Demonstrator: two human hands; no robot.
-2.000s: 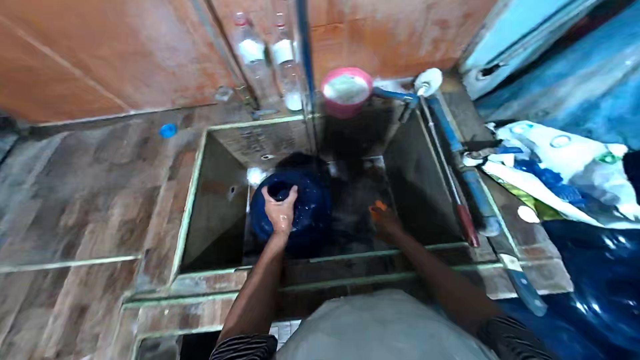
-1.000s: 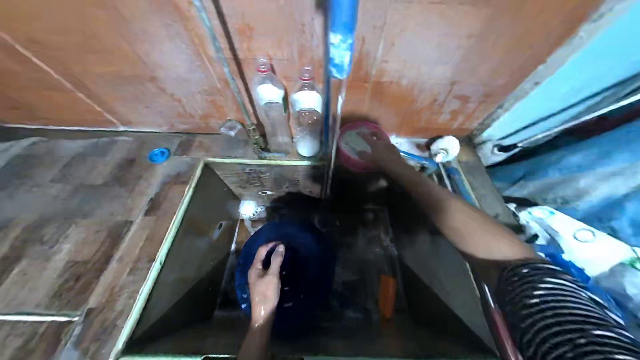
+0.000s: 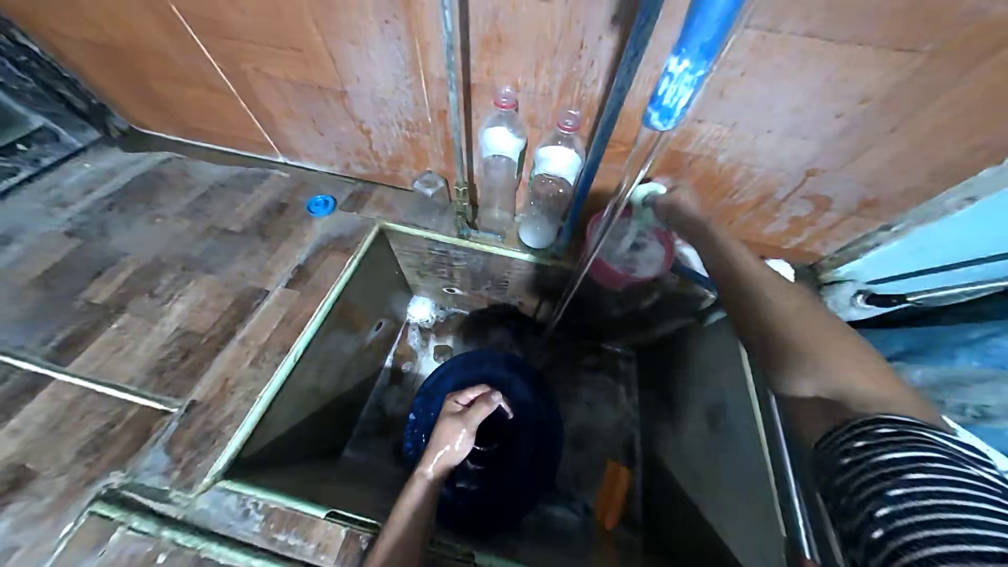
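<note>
Down in the tiled basin [image 3: 307, 358], a dark blue round plastic container [image 3: 531, 409] stands with its opening facing up. My left hand [image 3: 465, 421] rests at that opening, its fingers curled over the rim. Above the pink plastic tub [image 3: 610, 272], my blurred right hand [image 3: 677, 205] holds a pale, wet cloth or scrubber [image 3: 647, 193]. Whitish, sudsy liquid shows in the tub. From the blue pipe [image 3: 677, 94] a stream of water [image 3: 602, 232] falls into the basin. An orange object [image 3: 613, 494] lies on the basin floor, right of the container.
Two clear plastic bottles [image 3: 501, 169] [image 3: 554, 189] stand against the orange wall behind the basin. A blue cap [image 3: 321, 205] and a small clear cup [image 3: 431, 186] are on the tiled ledge to the left. Blue sheeting [image 3: 937, 362] is at the right.
My right hand has left the orange object and gone up to the pink tub, where it now has the pale item lifted. Water now runs from the pipe. The view has moved closer.
</note>
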